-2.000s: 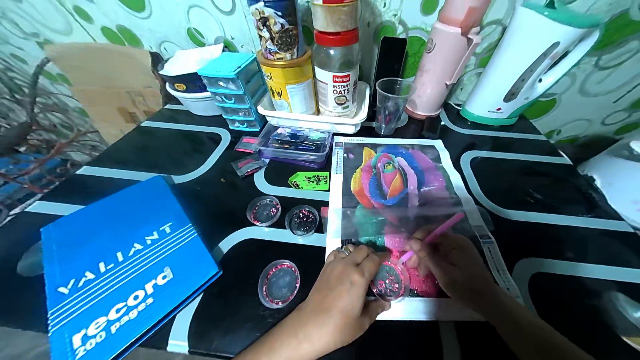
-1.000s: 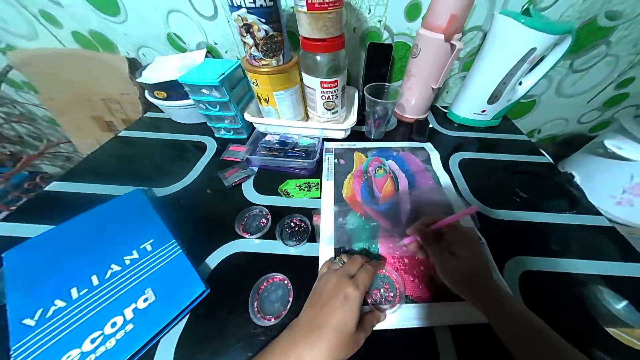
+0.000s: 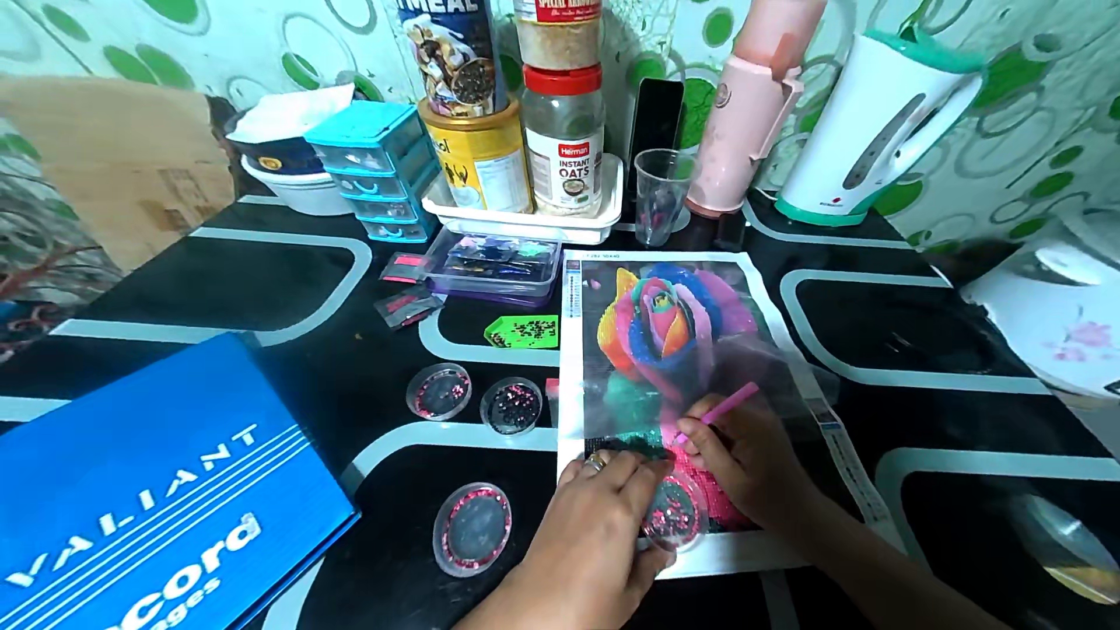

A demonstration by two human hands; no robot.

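Note:
A diamond painting canvas of a multicoloured rose [image 3: 665, 324] lies flat on the black table, a clear film over part of it. My right hand [image 3: 739, 446] holds a pink applicator pen [image 3: 717, 414], its tip on the pink beaded area. My left hand [image 3: 612, 507], a ring on one finger, rests on the lower left of the canvas and grips a small round clear dish of pink beads [image 3: 676, 512]. Left of the canvas are a dish of dark and pink beads [image 3: 512, 407], two dishes with pink beads [image 3: 439, 391] [image 3: 472, 529], and a green bead tray [image 3: 523, 332].
A blue record book [image 3: 157, 490] lies at the left. Behind are a purple-based plastic box [image 3: 494, 267], small blue drawers [image 3: 376, 171], a white tray [image 3: 525, 223] holding food containers, a clear cup [image 3: 661, 197], a pink flask [image 3: 744, 122] and a white-green kettle [image 3: 875, 131].
The pen tip has moved a little over the pink area along with my right hand. My left hand stays at the bead dish. The view has shifted somewhat.

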